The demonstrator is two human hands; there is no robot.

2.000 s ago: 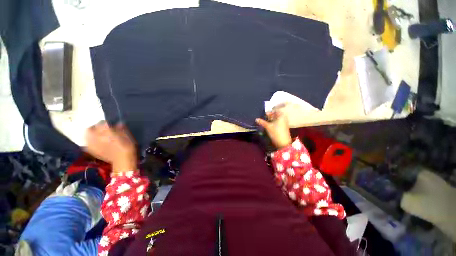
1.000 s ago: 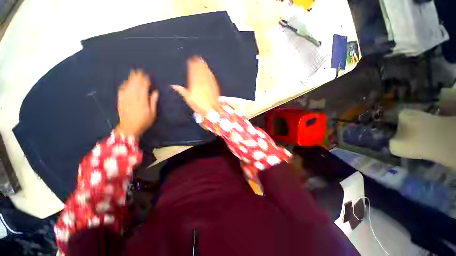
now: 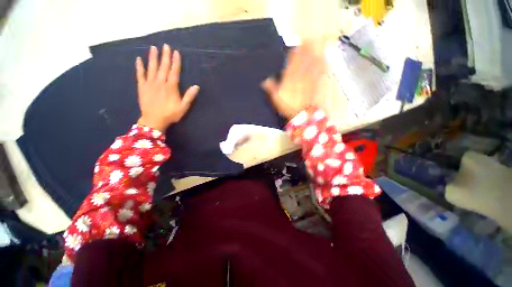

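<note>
A large dark navy jacket panel [image 3: 219,84] lies flat on the cream-topped table [image 3: 224,11], with faint white marks on it. My left hand [image 3: 161,89] lies palm down on the panel with its fingers spread, holding nothing. My right hand [image 3: 297,81] is blurred and lies over the panel's right edge, fingers extended and thumb apart, with nothing seen in it. A white piece [image 3: 252,141], perhaps paper pattern, shows in the panel's opening near the front edge.
At right lie a gridded sheet [image 3: 359,78] with a dark green pen-like tool [image 3: 365,53], a small blue piece [image 3: 409,79] and a yellow item [image 3: 375,8]. A red stool [image 3: 364,148] stands below the table edge. A dark block [image 3: 11,179] is at far left.
My right hand has moved right, from the panel's middle to its right edge. My left hand has its fingers spread flatter. The white piece now shows at the front edge.
</note>
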